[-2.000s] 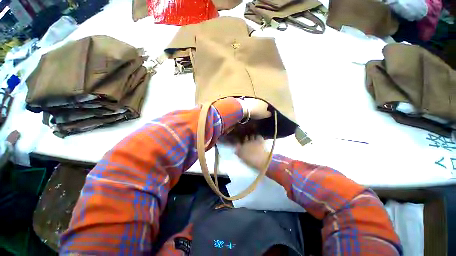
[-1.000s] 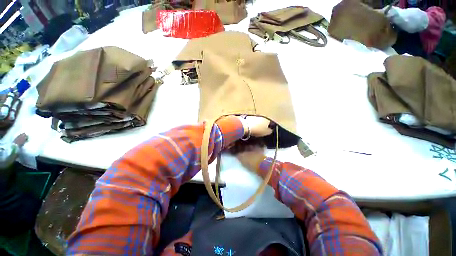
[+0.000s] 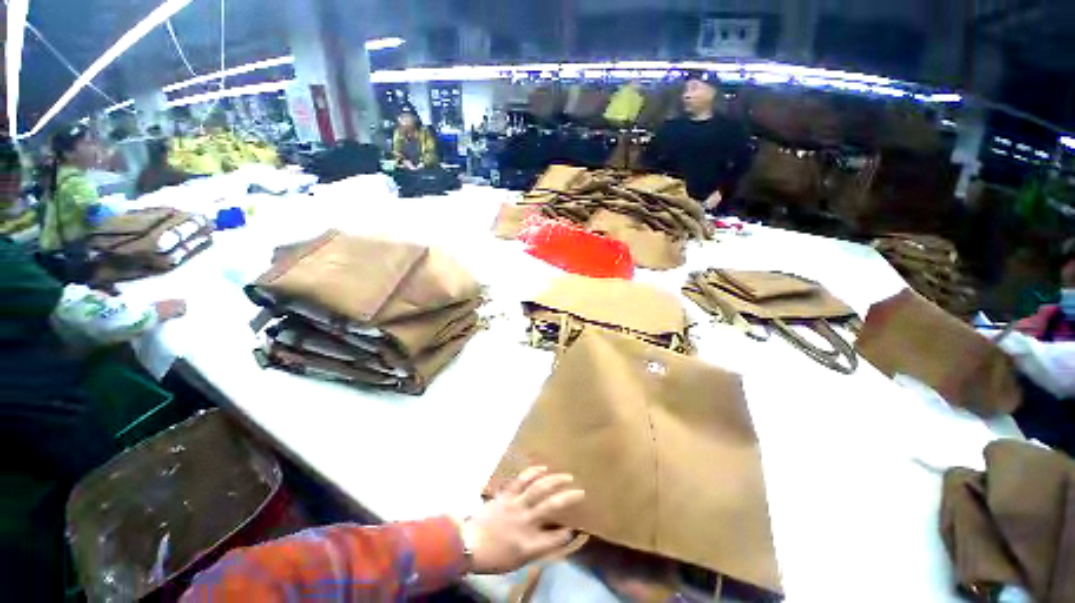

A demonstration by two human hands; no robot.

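A brown handbag (image 3: 642, 448) lies on the white-covered table (image 3: 295, 430) in front of me, its mouth toward me at the bottom of the picture. My left hand (image 3: 525, 518) rests on the bag's lower left edge, fingers apart, gripping nothing that shows. A piece of strap shows below it. My right hand (image 3: 642, 571) seems to be at the bag's mouth, dark, blurred and mostly hidden by the bag and picture edge. Something white (image 3: 572, 585) shows beside it.
A bag stack (image 3: 365, 300) lies left, another (image 3: 1020, 518) at right. Behind my bag lie brown bags (image 3: 613, 309), a red packet (image 3: 578, 250) and a bag with loops (image 3: 766, 295). A plastic-lined carton (image 3: 177, 507) is below the table at left. People are around the table.
The view has tilted up, showing the room. My left hand has come out of the bag's mouth onto its left edge. My right hand is now mostly hidden. The bag spreads wider.
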